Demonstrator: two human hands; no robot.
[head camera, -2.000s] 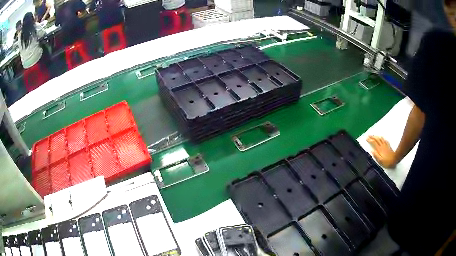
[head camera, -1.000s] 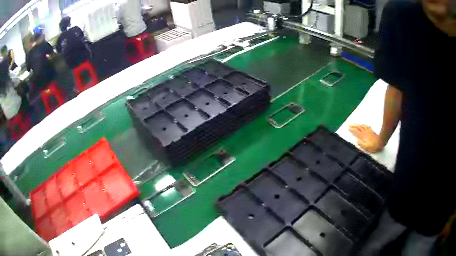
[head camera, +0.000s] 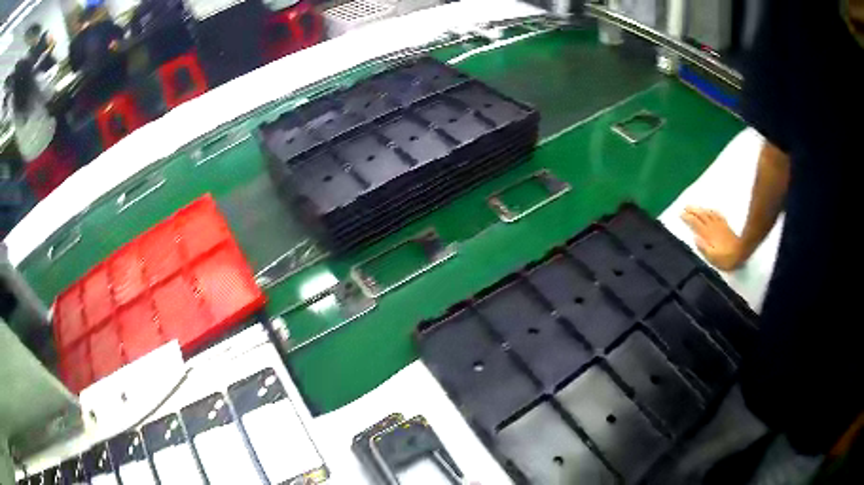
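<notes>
Neither of my hands is in view. A black blister tray (head camera: 580, 300) lies nearest in front, at the lower right, its visible pockets empty. Beside its lower left corner, two overlapping phone middle frames (head camera: 387, 456) lie on the white cover sheet (head camera: 365, 405), cut off by the bottom edge. More phone middle frames (head camera: 210, 422) stand side by side in a row at the lower left. A pale guide plate (head camera: 135, 384) is above that row.
A green conveyor (head camera: 355, 365) carries loose frames (head camera: 531, 196), a red tray (head camera: 156, 284) and a stack of black trays (head camera: 398, 142). Another person (head camera: 815, 237) stands at the right edge, one hand (head camera: 712, 237) on the white sheet. Seated workers are beyond.
The view has shifted. Several loose frames on the belt sit further left relative to the near black tray. The small group beside that tray shows fewer frames than two seconds ago.
</notes>
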